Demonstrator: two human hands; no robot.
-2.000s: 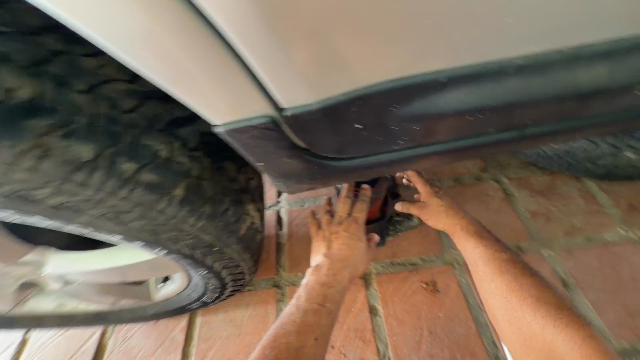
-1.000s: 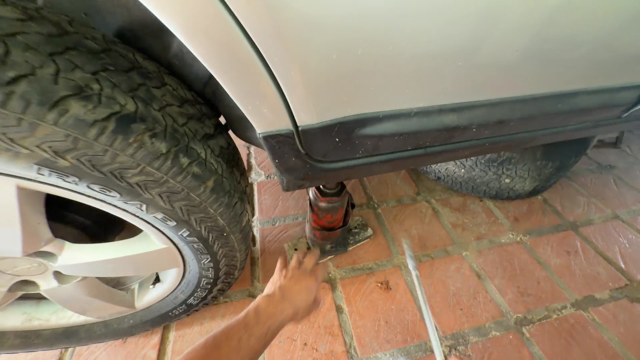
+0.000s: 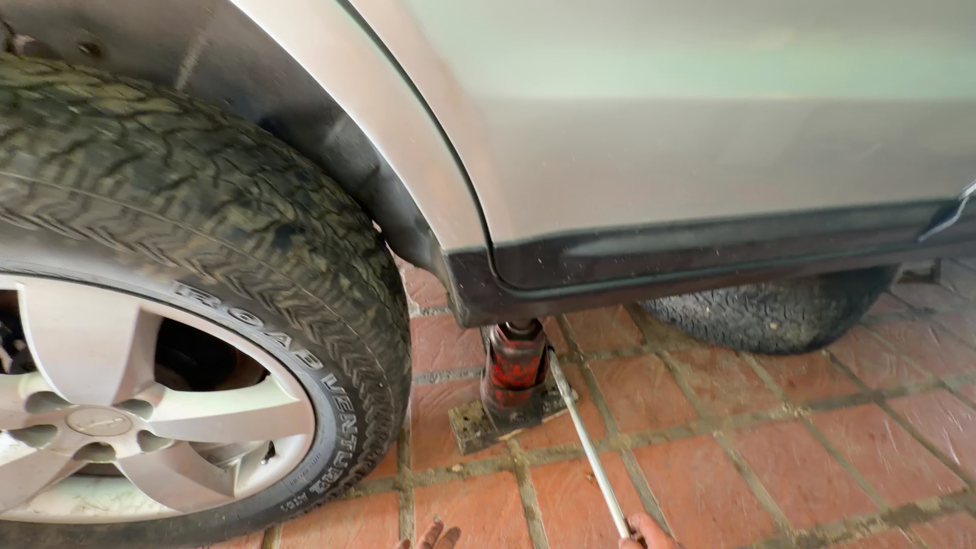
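A red bottle jack stands upright on a flat base plate, under the dark sill of a silver vehicle. My right hand, at the bottom edge, grips the near end of a metal rod. The rod's far end meets the right side of the jack. Only the fingertips of my left hand show at the bottom edge, apart from one another, below the jack; the rest of that hand is out of view.
A wheel with an all-terrain tire and an alloy rim fills the left side. Another tire is under the vehicle at right. Reddish floor tiles with grout lines lie below.
Both hands were at the jack two seconds ago. My left hand has drawn back toward the bottom edge. The rod, apart from the jack one second ago, now reaches it.
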